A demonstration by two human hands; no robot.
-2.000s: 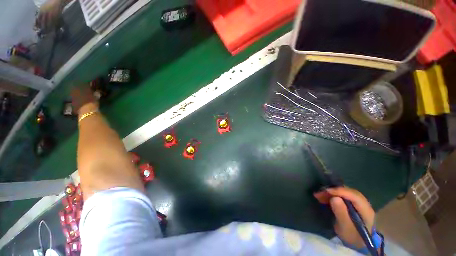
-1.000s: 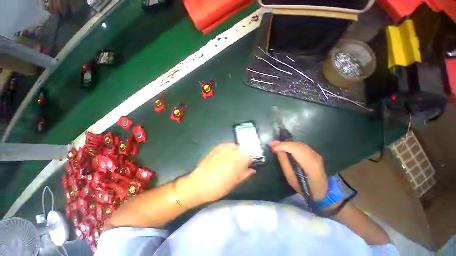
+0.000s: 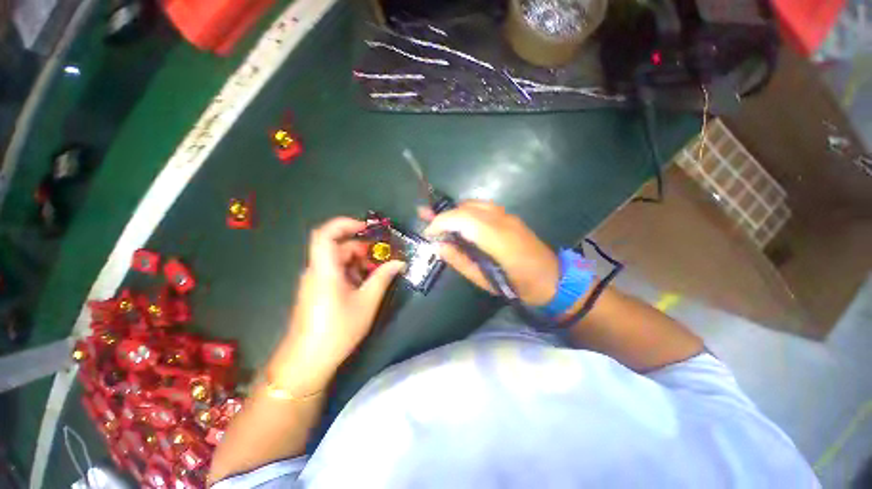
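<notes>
A small dark housing with a pale board (image 3: 421, 265) lies on the green bench in front of me. My left hand (image 3: 346, 277) holds a red module (image 3: 381, 251) with a gold centre between thumb and fingers, at the housing's left end. My right hand (image 3: 492, 250) is closed around the black soldering iron (image 3: 483, 268); its thin tip points up and left, away from the board. The fingers of my right hand are at the housing's right side. Whether they touch it is hard to tell.
Many red modules (image 3: 158, 382) are piled at left; two single ones (image 3: 285, 143) lie nearer the white strip (image 3: 196, 141). Solder wires (image 3: 390, 76) lie on the dark mat (image 3: 459, 95) at the back, beside the tip cleaner (image 3: 555, 24). A cardboard box (image 3: 803, 277) with a pale grid (image 3: 736, 181) is at right.
My left hand has gone from the housing's end to holding a red module against it. One of the three separate modules is gone from its spot. The view has shifted right.
</notes>
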